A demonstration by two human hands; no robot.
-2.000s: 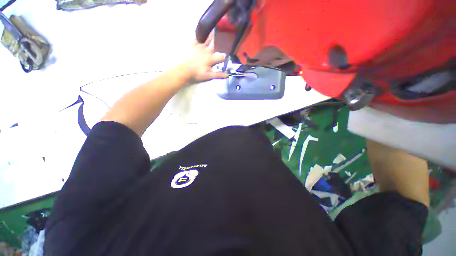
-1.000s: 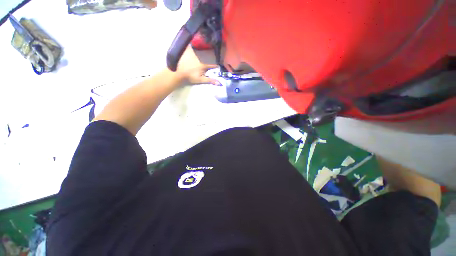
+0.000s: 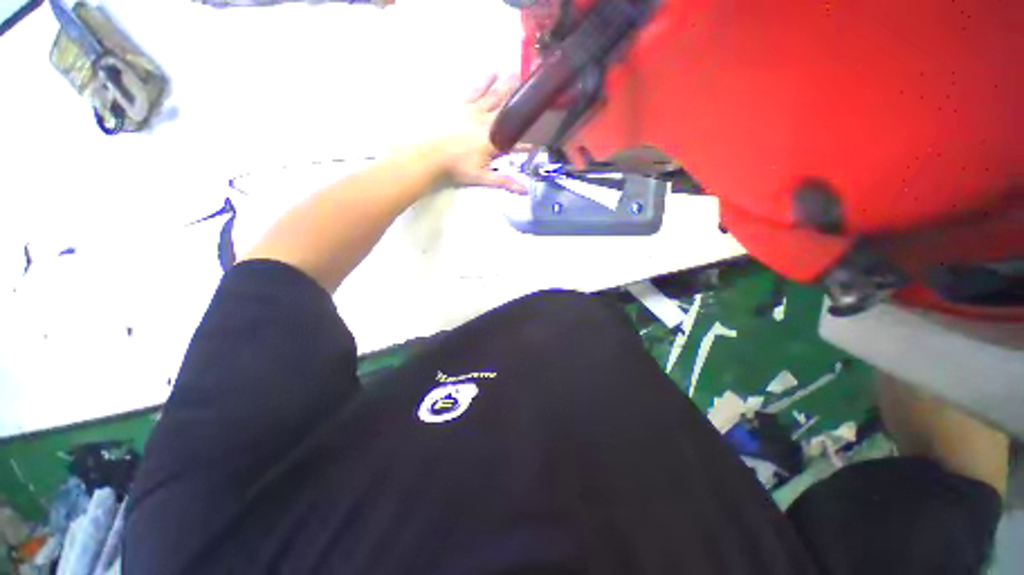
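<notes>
The large red motor housing of the cutting machine point(image 3: 786, 124) fills the upper right. Its grey base plate point(image 3: 595, 213) shows below it, with a narrow white strip point(image 3: 592, 189) lying over the plate. My left hand point(image 3: 477, 146) lies flat on the white paper marker point(image 3: 449, 253), fingers apart, just left of the presser foot and base plate, partly behind a dark lever. My right forearm shows at the right; the right hand is hidden behind the machine and its white-grey box point(image 3: 938, 359).
A wrapped weight point(image 3: 140, 90) with scissors point(image 3: 109, 116) on it rests at the upper left. Another wrapped item is cut off at the top edge. The table's near edge runs before my body. Offcuts point(image 3: 730, 410) litter the green floor point(image 3: 775, 348).
The red housing has swung right and more of the base plate shows than a second ago. The white strip now lies across the plate. My left hand stays beside the presser foot.
</notes>
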